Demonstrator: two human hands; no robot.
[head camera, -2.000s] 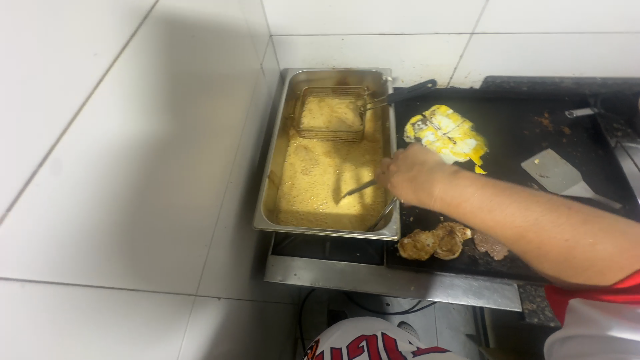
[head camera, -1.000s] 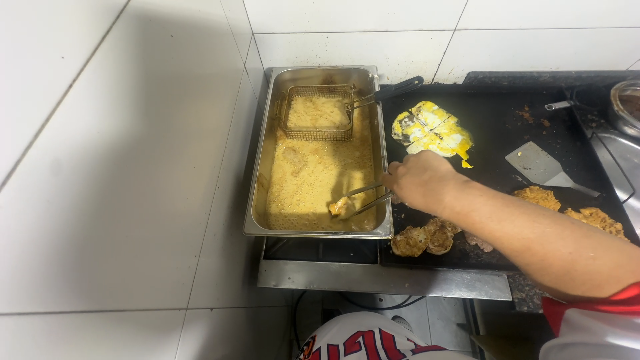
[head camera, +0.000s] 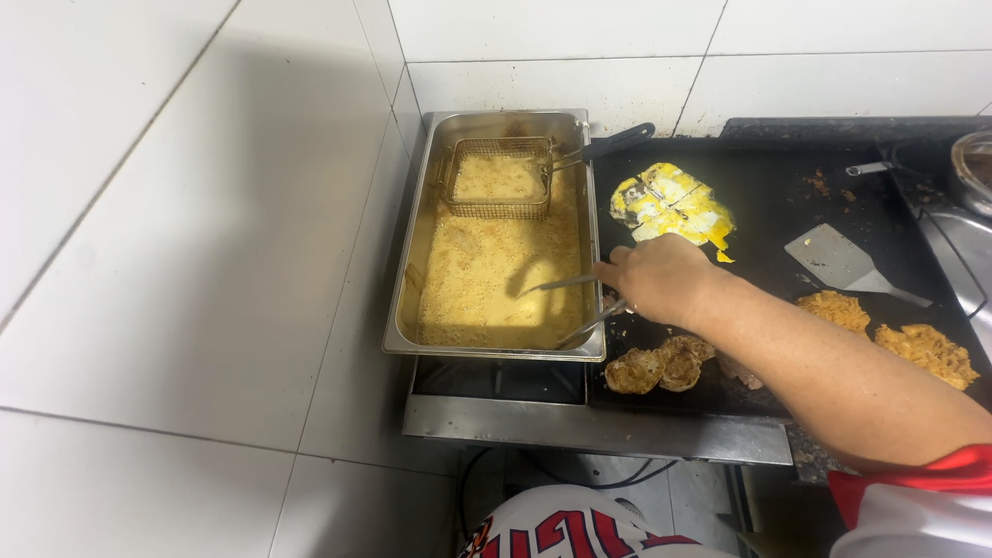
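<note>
Metal tongs (head camera: 559, 284) are held in my right hand (head camera: 659, 279), over the near right part of a deep steel pan (head camera: 393, 329) of bubbling oil. Their two arms are spread, and I see no food between them. A wire fry basket (head camera: 500, 209) with a black handle sits in the far end of the pan. Beyond my hand, fried egg (head camera: 674, 203) lies on a black griddle (head camera: 763, 186). Several browned round pieces of food (head camera: 634, 370) lie on the griddle's near left part. My left hand is out of view.
A steel spatula (head camera: 833, 260) lies on the griddle, with orange-brown shredded food (head camera: 926, 354) nearer its right edge. A round metal container (head camera: 975, 170) stands at the far right. White tiled walls (head camera: 554, 85) border the back and left. Dark cables (head camera: 469, 484) hang below the steel front edge.
One second ago the tongs had a small browned piece of food at their tips over the oil; now their arms are spread with none seen between them.
</note>
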